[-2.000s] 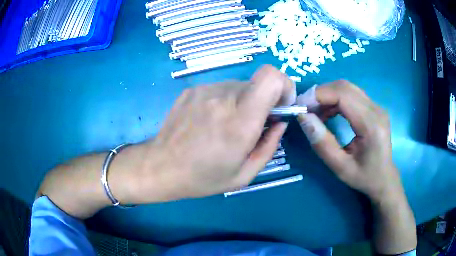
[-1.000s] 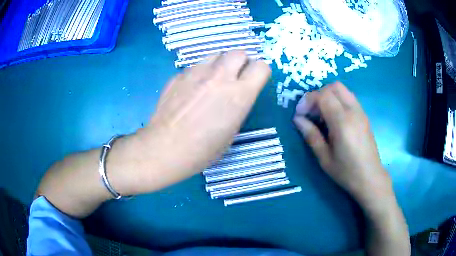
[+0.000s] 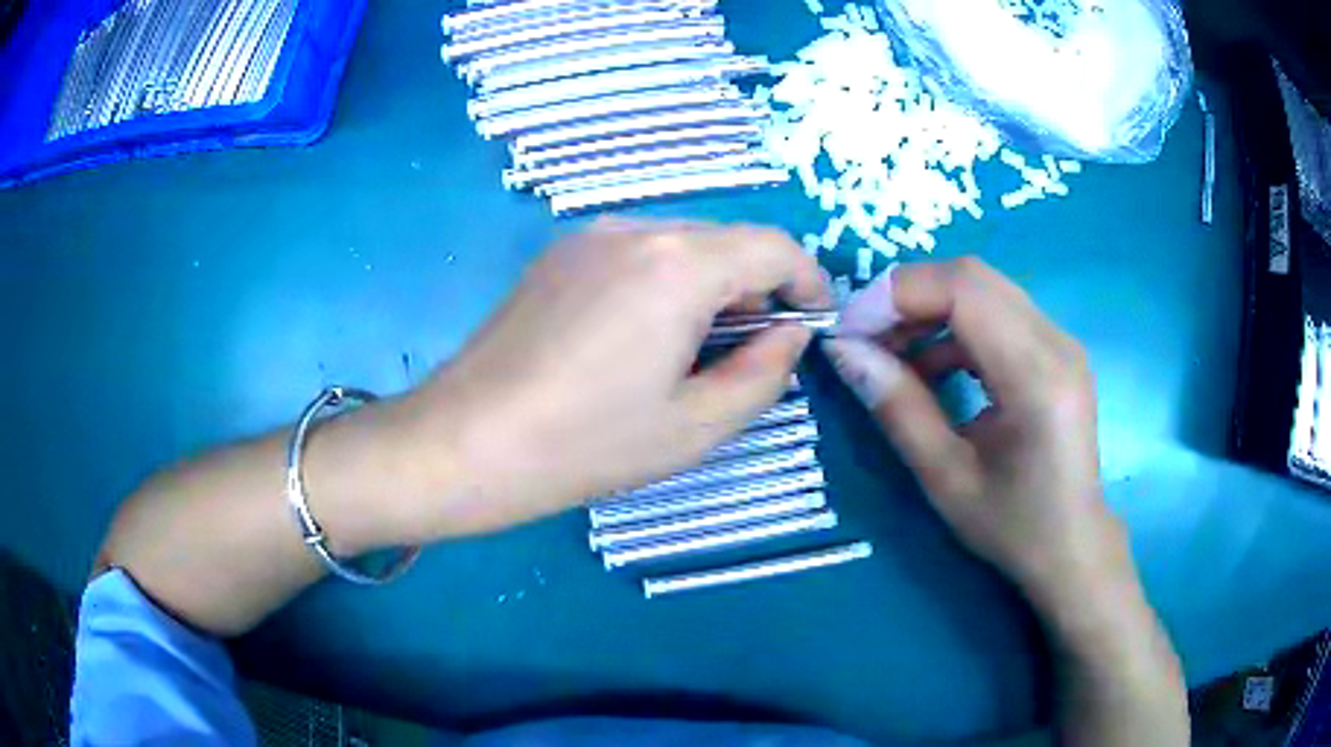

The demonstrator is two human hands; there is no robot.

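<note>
My left hand [image 3: 628, 358] holds a thin silver metal rod [image 3: 774, 320] between thumb and fingers, its end pointing right. My right hand [image 3: 993, 394] has pale coverings on thumb and fingertip, which meet at the rod's right end. Whether a cap is between them is hidden by the fingers. A near row of rods [image 3: 715, 511] lies below my left hand, partly covered by it, with a single rod [image 3: 759, 569] nearest me. A far stack of rods [image 3: 613, 110] lies beyond my hands. A loose heap of small white plastic caps [image 3: 876, 132] lies right of that stack.
A clear plastic bag [image 3: 1073, 73] of white pieces lies behind the heap. A blue tray [image 3: 314, 117] with rods is at the far left. A black tray [image 3: 1258, 292] with rods is at the right edge. A thin strip [image 3: 1207, 158] lies between bag and black tray.
Since one second ago, my left hand has come from the far stack toward my right hand with a rod in it. My right fingers have moved left from the heap's near edge to the rod's end.
</note>
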